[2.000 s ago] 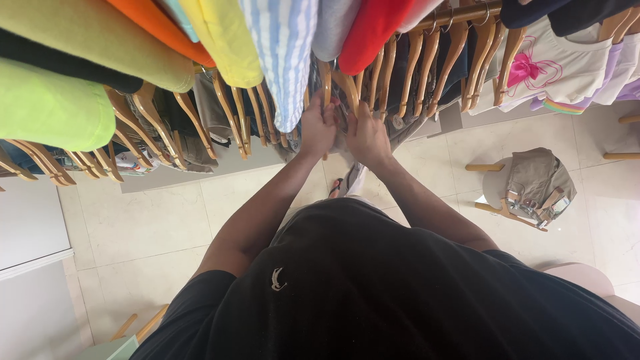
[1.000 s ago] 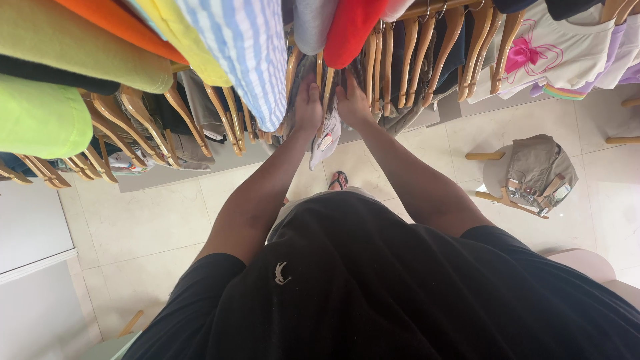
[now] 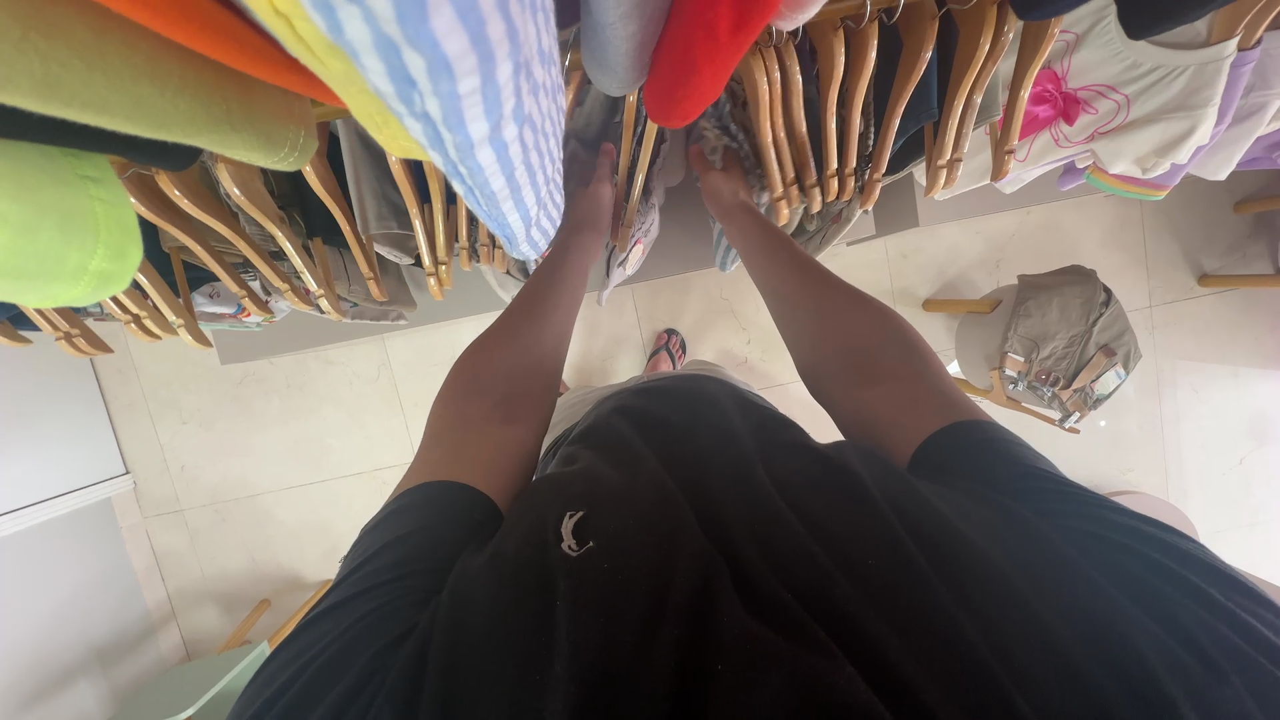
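My left hand (image 3: 592, 190) reaches in among the hanging clothes beside a blue and white striped garment (image 3: 470, 110), its fingers partly hidden. My right hand (image 3: 722, 180) is against a grey patterned garment (image 3: 742, 140) at the right side of the gap, fingertips also partly hidden. Between the hands hang wooden hangers (image 3: 638, 185) with a light grey printed garment (image 3: 640, 230). A red garment (image 3: 705, 60) and a grey-blue one hang above the gap. Whether either hand grips anything cannot be told.
Wooden hangers (image 3: 780, 130) crowd the rail right of my hands, and others hang at left. White tops (image 3: 1150, 90) hang at upper right. A stool (image 3: 985, 335) carries folded khaki clothing (image 3: 1065, 330) on a hanger. A green seat (image 3: 190, 685) stands at lower left.
My hands, close together two seconds ago, are now farther apart, with a wider gap between the garments. The printed garment now shows between them.
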